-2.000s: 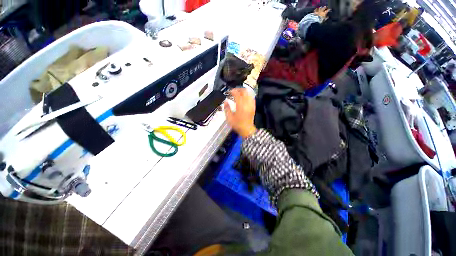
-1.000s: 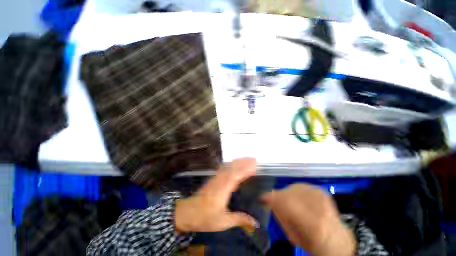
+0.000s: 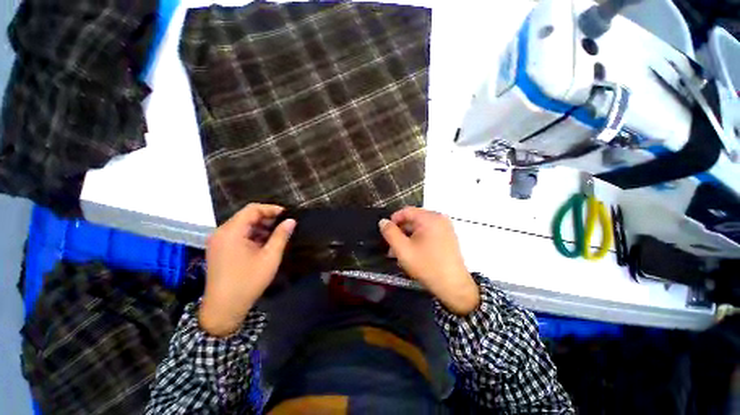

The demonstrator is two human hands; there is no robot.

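Observation:
A large dark plaid fabric panel (image 3: 316,105) lies on the white table, left of the sewing machine's needle area. A small dark piece (image 3: 337,227) lies across the panel's near edge, at the table's front edge. My left hand (image 3: 243,255) pinches the left end of the dark piece between thumb and fingers. My right hand (image 3: 430,247) pinches its right end. The panel's near edge is partly hidden under the dark piece and my fingers.
The sewing machine head (image 3: 568,89) stands at the right, its presser foot (image 3: 523,180) over the table. Green and yellow scissors (image 3: 582,227) and a black flat case (image 3: 667,261) lie right. Plaid cloth is piled at the table's left (image 3: 73,97) and in a blue crate (image 3: 105,251) below.
My hands have moved from in front of the table to the panel's near edge and spread apart, holding the dark piece between them. The view has shifted closer over the panel.

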